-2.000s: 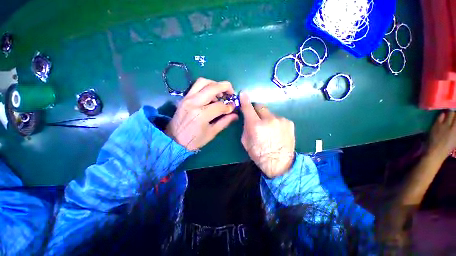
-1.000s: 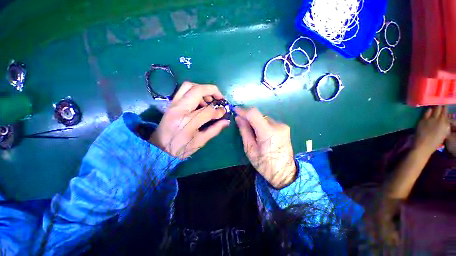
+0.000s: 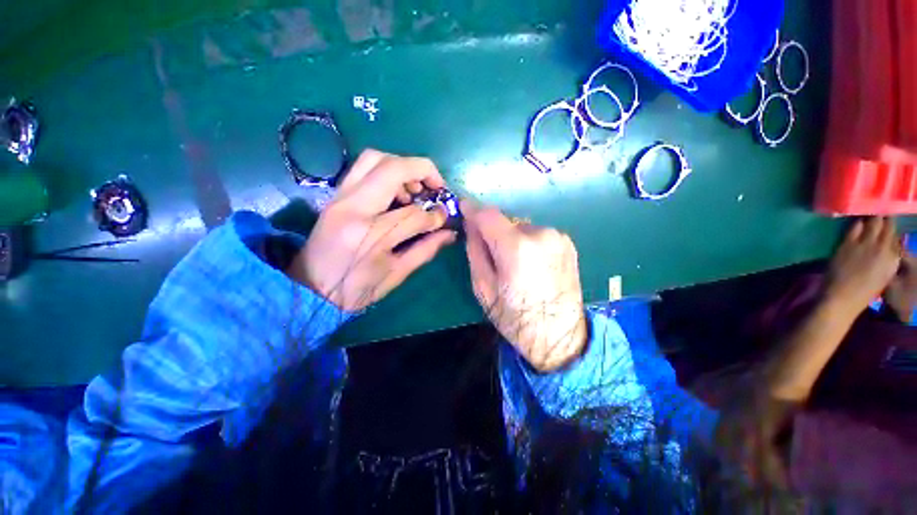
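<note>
My left hand (image 3: 367, 236) holds a small dark round body with shiny metal details (image 3: 434, 201), likely a watch head, between thumb and fingers at the centre. My right hand (image 3: 528, 282) is right beside it, thumb and index finger pinched together against the body's right side. Whether a small tool is in the right fingers is hidden. A dark open ring (image 3: 314, 149) lies on the bench just left of and beyond my left hand. A silver ring (image 3: 660, 171) lies to the right, and overlapping thin rings (image 3: 555, 135) lie beyond my right hand.
A blue box (image 3: 719, 89) of white rings (image 3: 676, 38) stands at the back right, with loose rings beside it. Red trays (image 3: 873, 121) stand far right, near another person's hand (image 3: 867, 260). Dark round bodies (image 3: 119, 206), tweezers (image 3: 90, 251) and a green roll (image 3: 20, 199) lie left.
The view has shifted slightly, so bench things sit further left in the picture. Both hands stay together around the dark body. The blue tip seen earlier at the right fingers no longer shows clearly.
</note>
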